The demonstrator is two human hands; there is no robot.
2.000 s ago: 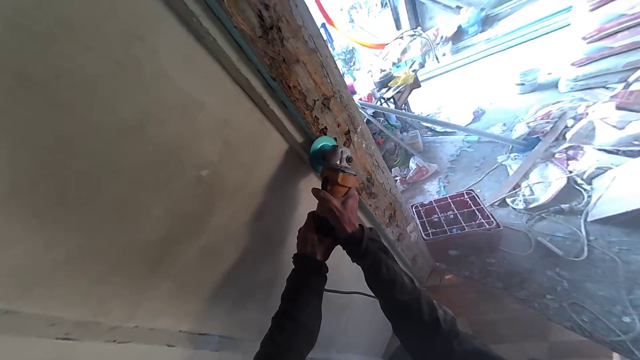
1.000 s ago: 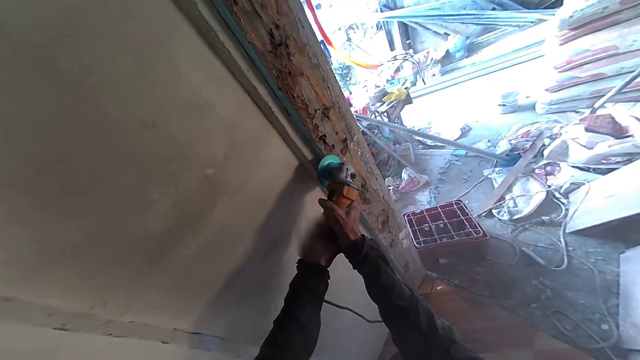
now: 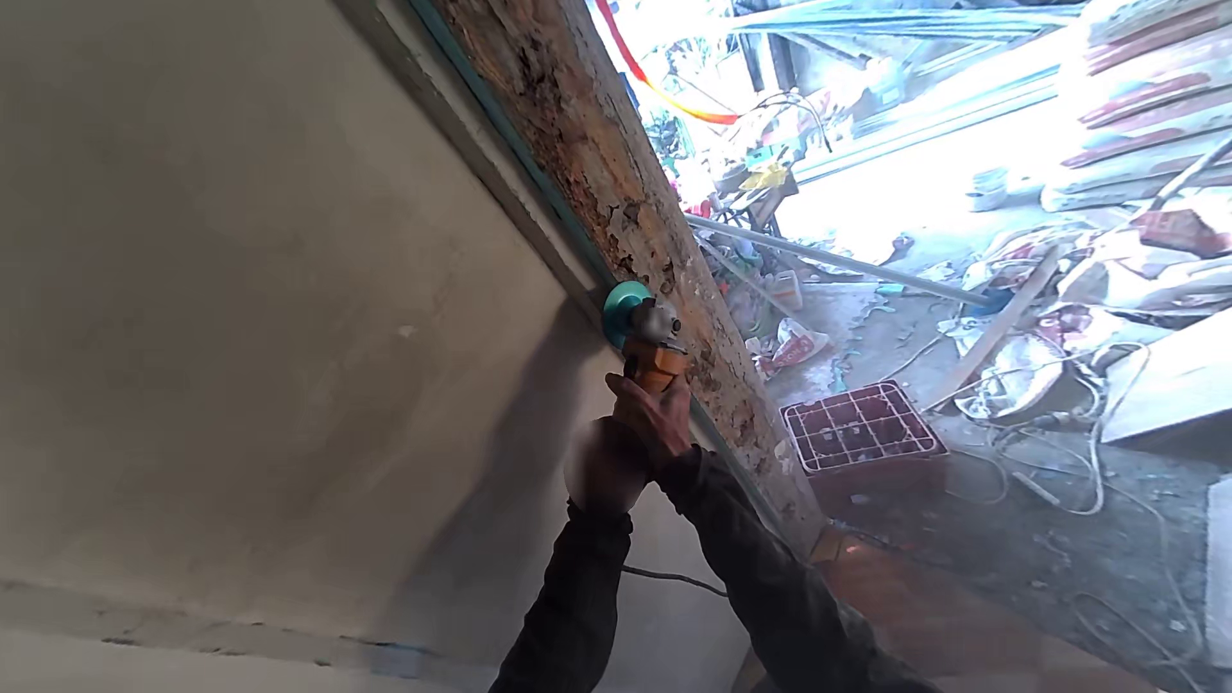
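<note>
An angle grinder [image 3: 654, 361] with an orange body, a metal gear head and a teal disc [image 3: 626, 313] is at the middle of the view. The disc's edge meets the teal strip [image 3: 510, 135] along the seam between the plastered wall [image 3: 289, 289] and a rough, flaking brown and grey post [image 3: 616, 173]. My right hand [image 3: 664, 419] grips the body just behind the gear head. Behind and to its left, my left hand [image 3: 606, 467] is blurred and closed round the rear of the grinder. A dark cord [image 3: 674, 577] shows below the hands.
Right of the post, a maroon crate with a white grid top [image 3: 861, 426] stands on the dusty floor. Beyond it lie a long pole [image 3: 837, 258], a wooden board [image 3: 1001, 327], tangled cables [image 3: 1092, 433] and plastic bags. Stacked sacks [image 3: 1145, 106] rise at the upper right.
</note>
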